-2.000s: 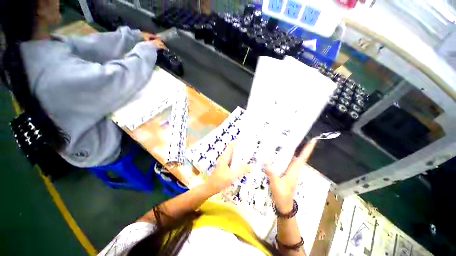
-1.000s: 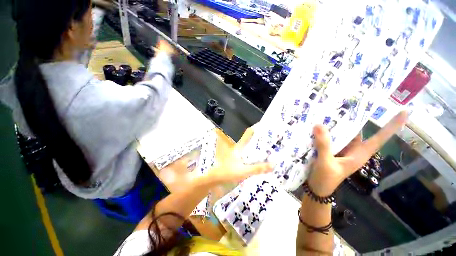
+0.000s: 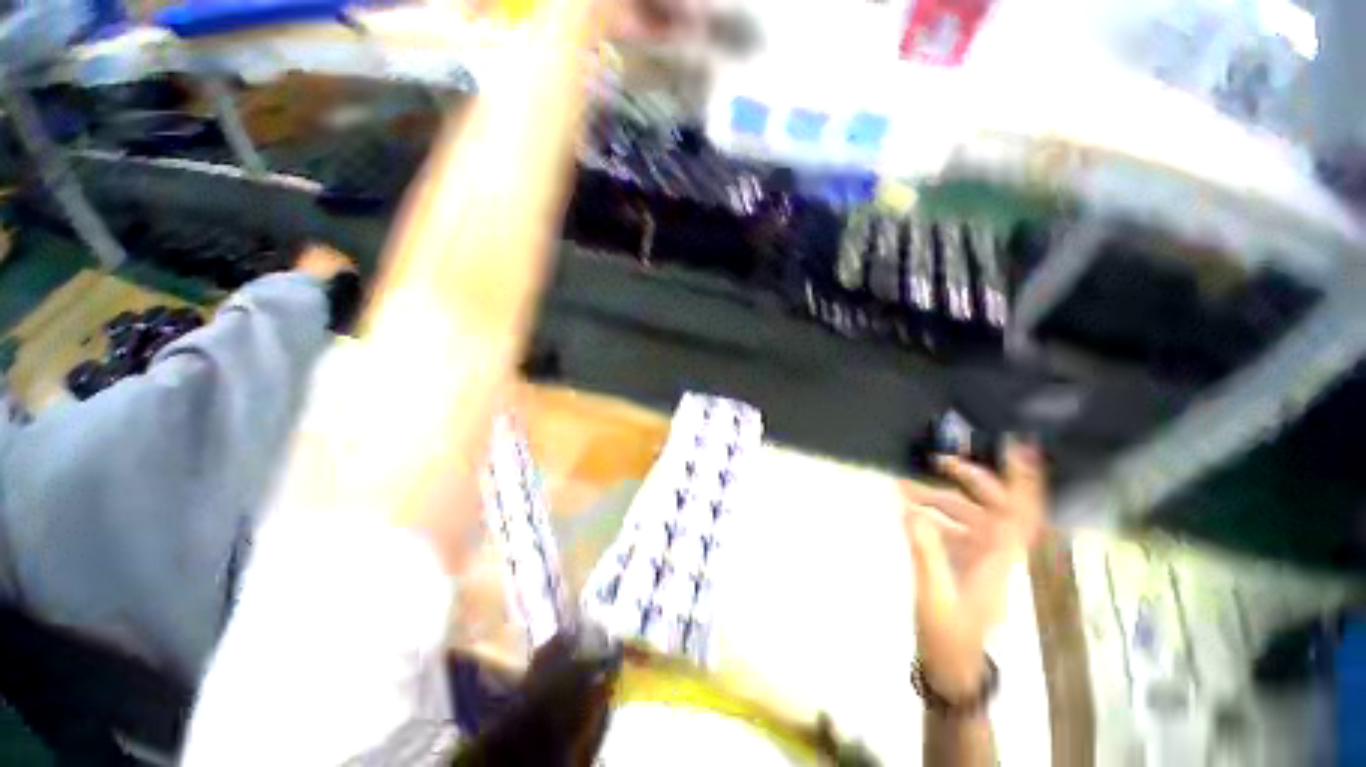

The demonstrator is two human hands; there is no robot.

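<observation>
My left arm stretches up across the view; my left hand (image 3: 637, 18) is blurred at the top edge, and what it holds cannot be told. My right hand (image 3: 981, 525) is over the right side of the bench, palm showing and fingers apart. A small black cylinder part (image 3: 954, 435) is just beyond its fingertips, at the belt's near edge; contact is unclear. A sticker sheet (image 3: 692, 517) with rows of dark three-armed shapes lies on the bench. A narrow printed strip (image 3: 521, 517) lies left of it, partly beside my left sleeve.
The dark conveyor belt (image 3: 689, 330) runs beyond the bench. A person in a grey sweatshirt (image 3: 150, 465) sits at left, reaching to the belt. Black parts (image 3: 135, 348) stand on a board there. Rows of parts (image 3: 921, 270) and a pale metal frame (image 3: 1198, 435) are at right.
The large printed sheets have left my hands. My left arm has swung up and forward to the top edge. My right hand has moved lower. The view has turned right.
</observation>
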